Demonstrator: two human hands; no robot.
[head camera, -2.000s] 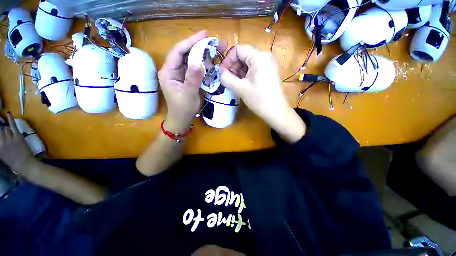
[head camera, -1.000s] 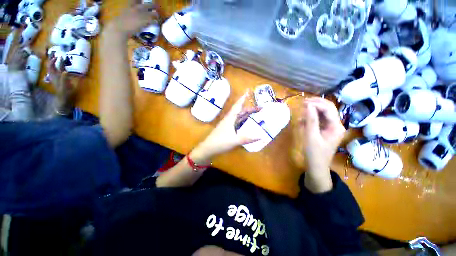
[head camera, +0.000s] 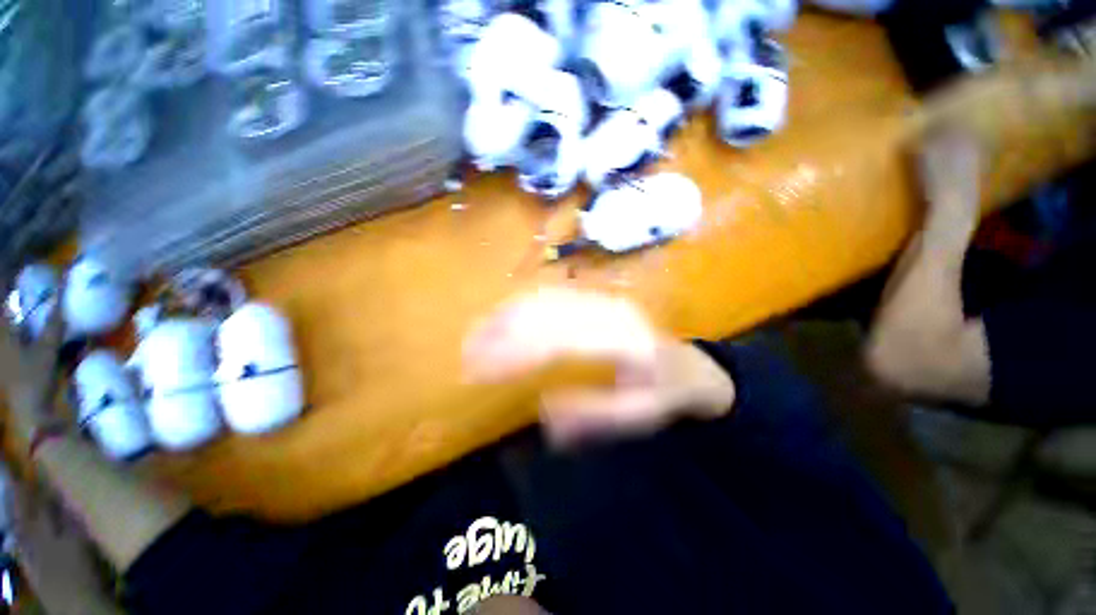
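Observation:
My right hand (head camera: 577, 360) is blurred over the table in front of me, its fingers apart and nothing visible in it. My left hand (head camera: 24, 372) is at the left picture edge, blurred and partly cut off, with a red band at the wrist; whether it holds anything cannot be told. Beside it stand several white camera units, the nearest one (head camera: 258, 366) with a black seam line. An open part with dark insides (head camera: 204, 288) lies behind them.
A stack of clear trays (head camera: 277, 192) lies at the back left. A loose pile of white camera units (head camera: 577, 90) is at the back, with one unit (head camera: 643, 214) in front of it. Another person's arm (head camera: 949, 240) reaches over the table at right.
The view has swung to the right. My left hand has moved to the far left, away from my right hand. The camera unit earlier between my hands is no longer there.

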